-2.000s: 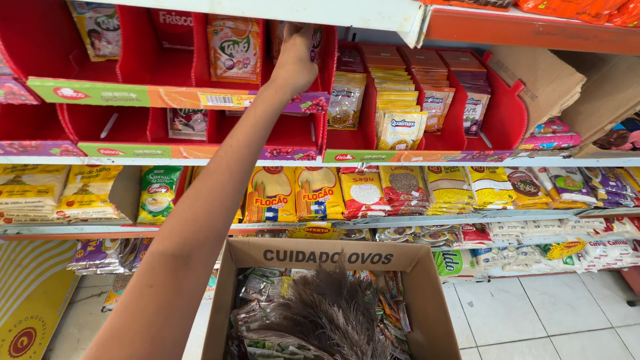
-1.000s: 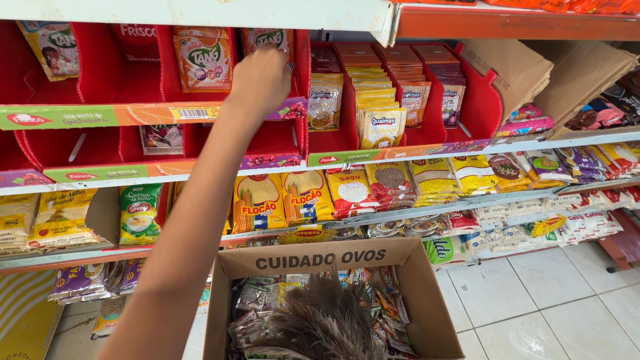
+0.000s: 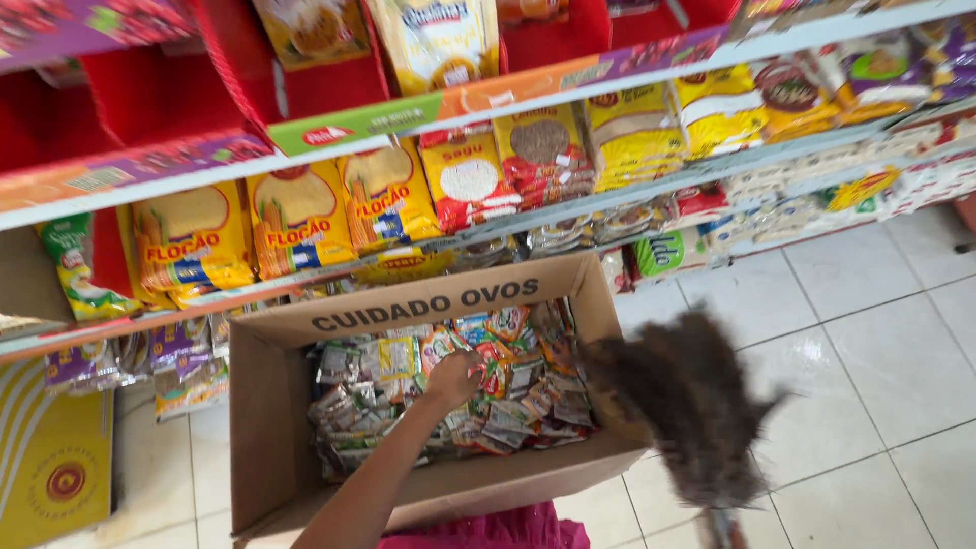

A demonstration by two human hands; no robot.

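Observation:
My left hand is down inside a cardboard box, its fingers curled at a red and white sachet on top of a heap of small sachets. Blur hides whether the fingers grip it. To the right of the box, a dark feather duster is held over the floor with its feathers up. My right hand is at its handle at the bottom edge, mostly out of view.
Shelves run across behind the box. Red display bins stand above, one holding a yellow-white packet. Below lie yellow corn flake bags and bags of sago. A yellow panel is at lower left, tiled floor at right.
My left hand has come down from the upper red bin into the box. The feather duster, earlier over the sachets, is now right of the box. The view has tilted and moved lower.

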